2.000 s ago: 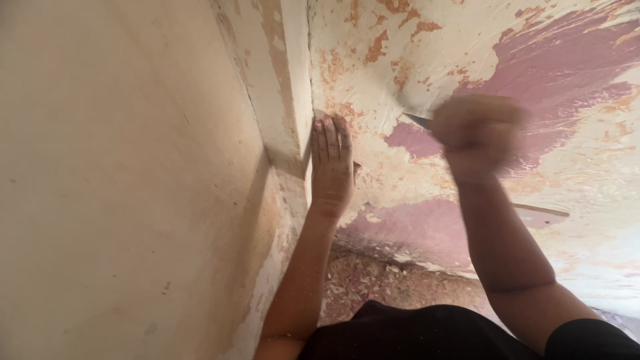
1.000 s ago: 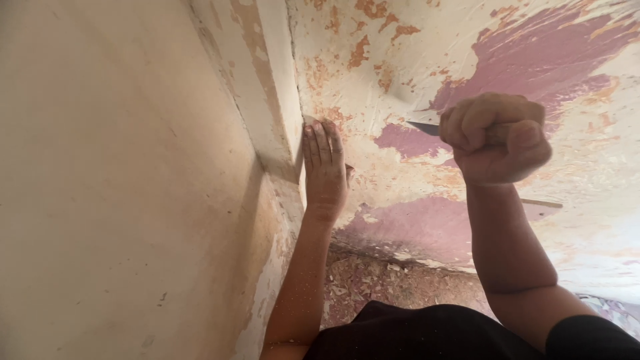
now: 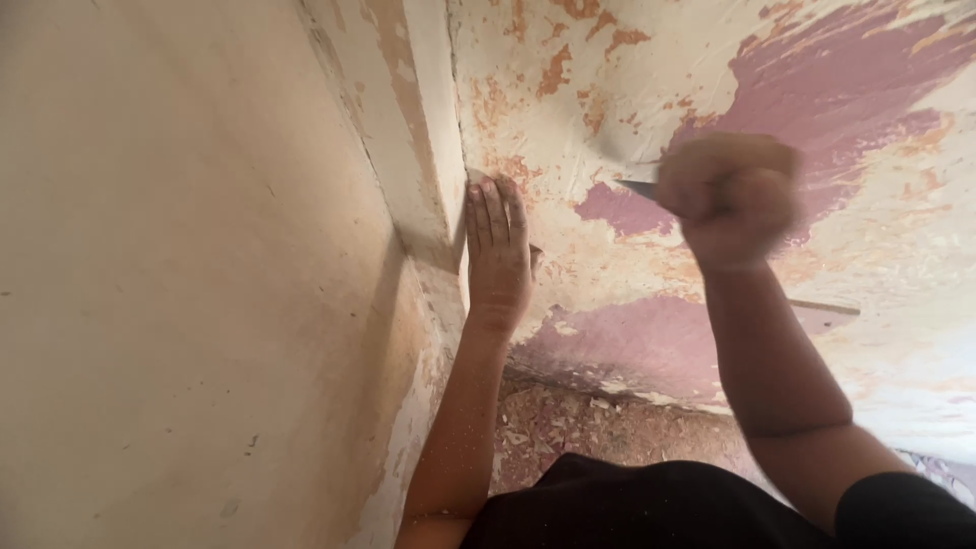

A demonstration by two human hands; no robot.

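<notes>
My left hand (image 3: 499,252) lies flat against the peeling wall (image 3: 549,137), its fingers pointing up beside the corner of a projecting ledge. To its right, my right hand (image 3: 728,198) is a blurred fist closed around a tool, probably a scraper; its handle is hidden in the fist. The tool's thin dark blade (image 3: 637,187) points left, over a mauve patch (image 3: 625,210) where the cream paint is gone. Whether the blade touches the wall cannot be told.
A smooth beige wall (image 3: 191,267) fills the left side, with a painted ledge (image 3: 427,130) along the corner. Flakes of paint cover the floor (image 3: 602,431) below. A small plate or board (image 3: 827,313) shows behind my right forearm.
My right hand is blurred now, after looking sharper a second ago, and still grips the tool. My left hand stays flat on the wall.
</notes>
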